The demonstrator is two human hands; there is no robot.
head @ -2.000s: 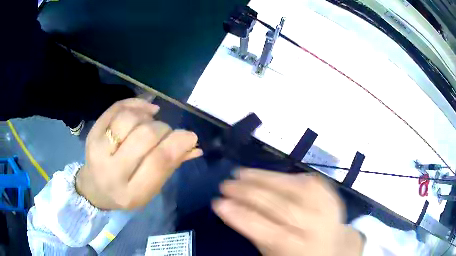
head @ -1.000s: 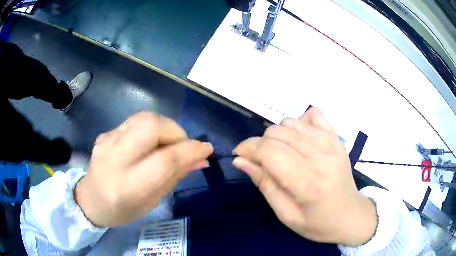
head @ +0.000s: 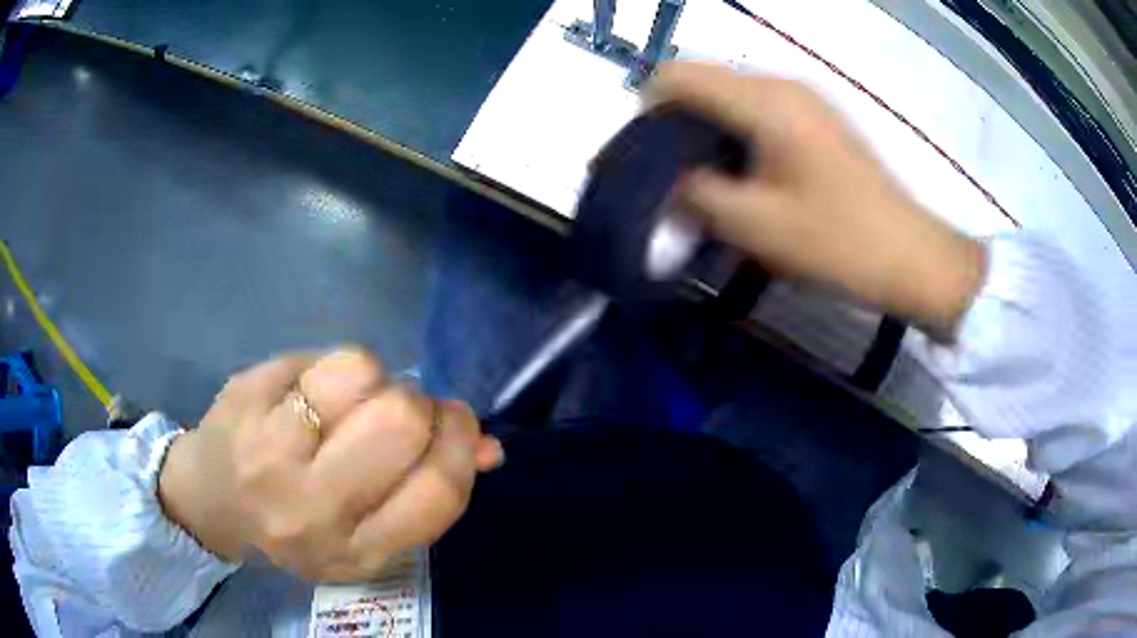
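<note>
My right hand (head: 798, 187) holds a wide black tape roll (head: 630, 206) with a pale core over the near left edge of the white board (head: 530, 119). It is blurred. A strip of tape (head: 549, 355), shiny along its length, runs from the roll down to my left hand. My left hand (head: 343, 461), with a ring on one finger, is closed and pinches the strip's end at its fingertips, lower left. Whether it also holds the wire is hidden. A red and black wire (head: 873, 100) stretches across the board. A dark wire (head: 954, 430) shows below my right sleeve.
A metal toggle clamp (head: 623, 50) stands at the board's left end. Black tape strips (head: 883, 353) lie at the near board edge. A dark green bench top (head: 324, 62) is on the left. A printed label (head: 374, 611) is near my lap. A blue object (head: 28, 405) stands on the floor.
My hands have moved apart. My right hand has gone up and now holds the black tape roll, with a strip pulled out to my left hand. The person's legs at the left are gone from view.
</note>
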